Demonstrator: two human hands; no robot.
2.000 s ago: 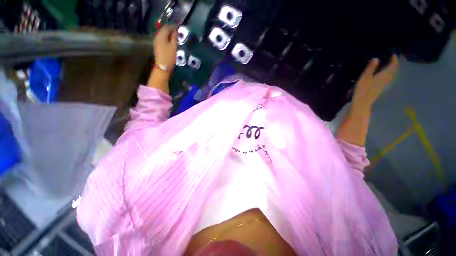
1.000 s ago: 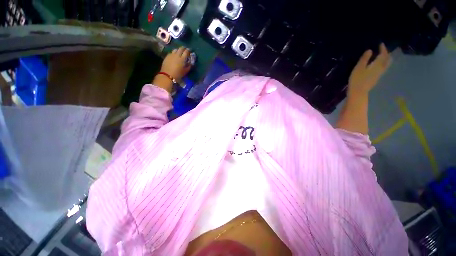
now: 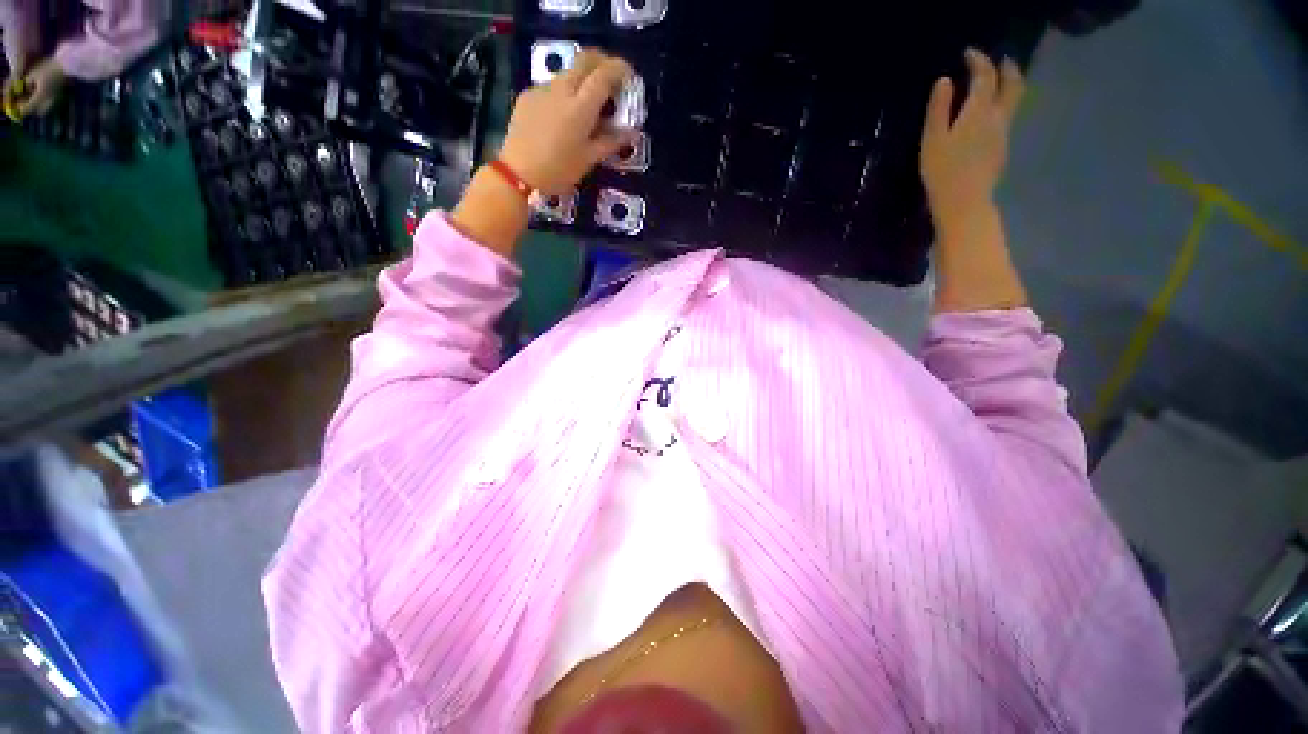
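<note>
A black pocketed tray (image 3: 803, 129) lies in front of me, cut off by the top edge. Silver-white square parts with dark round centres sit in its left columns, one of them in the lowest row (image 3: 620, 212). My left hand (image 3: 567, 126) is over these columns, with finger and thumb around a silver-white part (image 3: 628, 103); the fingers partly hide it and its neighbours. My right hand (image 3: 973, 136) is at the tray's right edge, fingers apart, with nothing seen in it.
Another filled dark tray (image 3: 273, 187) lies on the green mat to the left, beside black devices with a red piece (image 3: 215, 32). Another person's hand (image 3: 40, 86) shows at upper left. The bench edge (image 3: 215, 323) curves below; a blue bin (image 3: 175, 442) sits beneath it.
The view has shifted left. My left hand has moved from the mat beside the tray to over its left columns. More silver-white parts show there. My right hand stays by the right edge.
</note>
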